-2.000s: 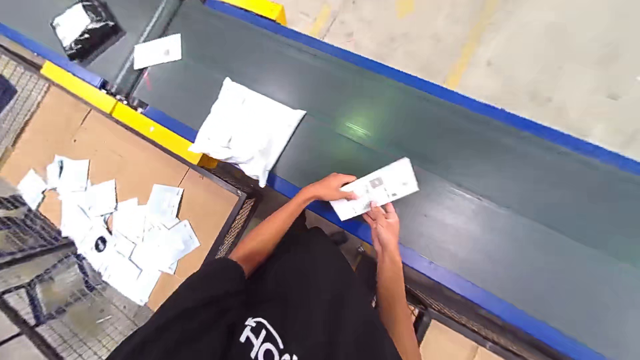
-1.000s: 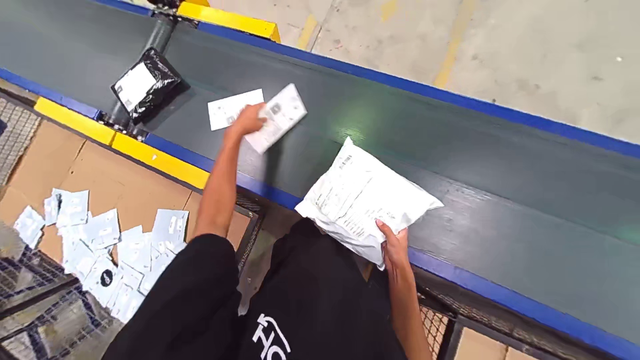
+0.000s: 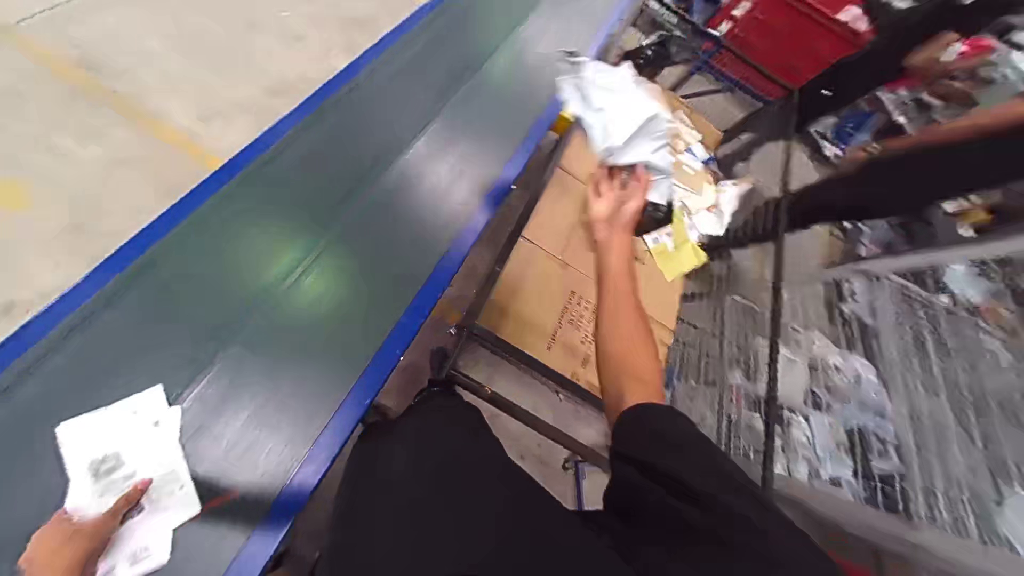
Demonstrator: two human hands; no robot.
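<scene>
My left hand (image 3: 84,528) grips white flat mailers (image 3: 132,468) at the lower left, over the dark green conveyor belt (image 3: 296,264). The mailers overlap and bear print. At upper centre right my right arm reaches out over a cardboard-lined bin, and my right hand (image 3: 618,196) has its fingers spread. A white plastic mailer bag (image 3: 620,112), blurred, is just beyond the fingertips; whether they touch it cannot be told. Below and beside it lie mixed parcels, among them a yellow envelope (image 3: 678,254).
The belt's blue edge rail (image 3: 416,320) runs between me and the belt. A dark metal frame (image 3: 520,360) borders the cardboard lining (image 3: 552,312). Wire mesh stands at right, with heaped parcels behind it. Beyond are a red bin (image 3: 788,40) and another person's arm (image 3: 944,132).
The view has swung far to the right. The white bag, held by my right hand over the belt, is now over the bin beyond that hand's spread fingers. My left hand still holds mailers.
</scene>
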